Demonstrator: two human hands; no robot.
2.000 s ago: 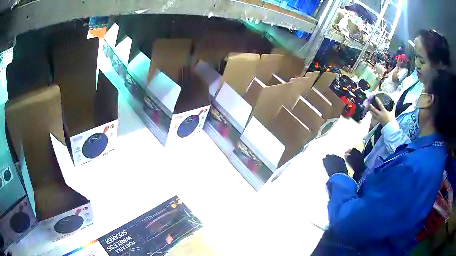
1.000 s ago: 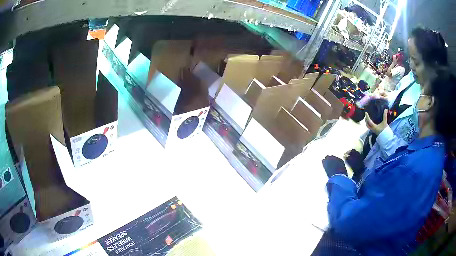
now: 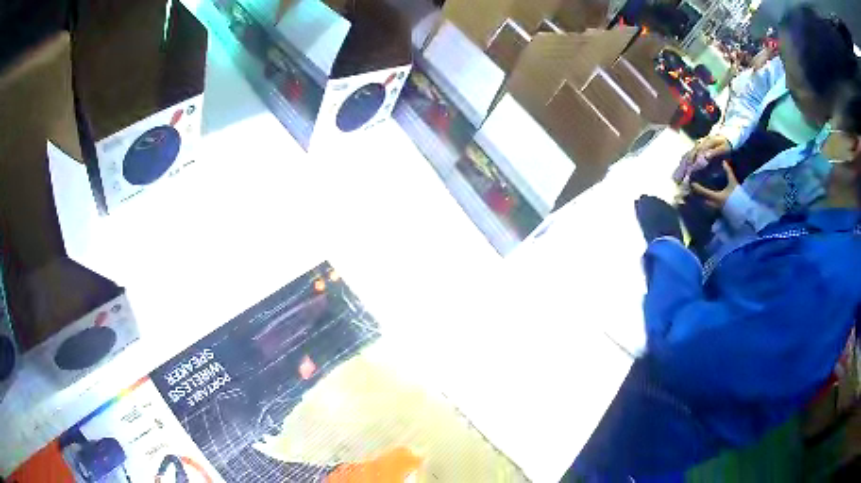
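Observation:
No hand of mine shows clearly. Nearest in front of me lies the flat printed carton used as a work mat [image 3: 255, 349], black with "PORTABLE WIRELESS SPEAKER" lettering and a worn tan patch. An orange patch [image 3: 378, 467] shows on it at the bottom edge; I cannot tell what it is. Open gift boxes with raised brown flaps stand beyond: one at the left [image 3: 85, 347], one behind it [image 3: 151, 156], one further back [image 3: 363, 104]. A group of open boxes [image 3: 576, 104] stands at the centre right.
A person in a blue jacket [image 3: 755, 321] with a dark glove [image 3: 658, 219] stands at the right bench edge. Beyond, another person in light blue handles a dark rounded object [image 3: 710, 176]. Black and red speakers [image 3: 689, 90] lie down the line. Orange material [image 3: 42, 467] shows lower left.
The view has tipped downward, so boxes and neighbours sit higher and more of the mat shows. The light-blue person's hands have moved lower with the dark object.

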